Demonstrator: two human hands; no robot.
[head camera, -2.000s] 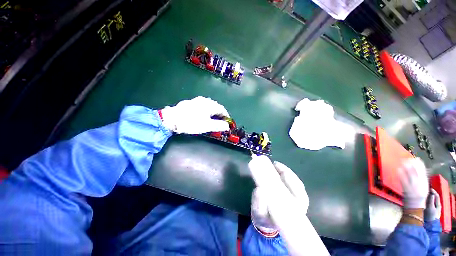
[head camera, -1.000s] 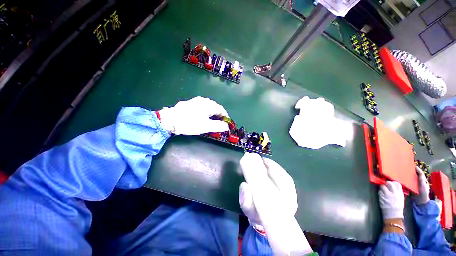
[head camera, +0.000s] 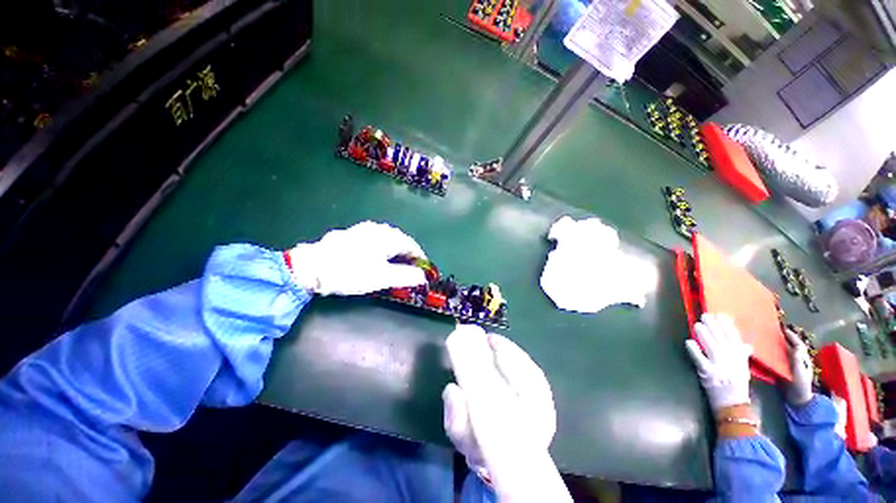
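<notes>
A narrow circuit board (head camera: 454, 299) with red, black, white and yellow parts lies on the green bench in front of me. My left hand (head camera: 360, 260), in a white glove, holds its left end. My right hand (head camera: 501, 401), also gloved, is just below the board's right part and is closed around the white glue syringe (head camera: 472, 356). The syringe's front end is close to the board's lower edge; whether its tip touches cannot be told. A second circuit board (head camera: 395, 162) lies behind the first.
A crumpled white cloth (head camera: 593, 267) lies right of the boards. A grey stand post (head camera: 552, 128) rises behind. A black tote (head camera: 147, 118) stands at left. At right, another person's gloved hands (head camera: 723, 362) hold a red-orange sheet (head camera: 739, 307) near small boards.
The view has shifted, so the bench things appear lower and further left. My right hand and syringe have moved left along the board's edge. The neighbour's hands have moved on the red-orange sheet.
</notes>
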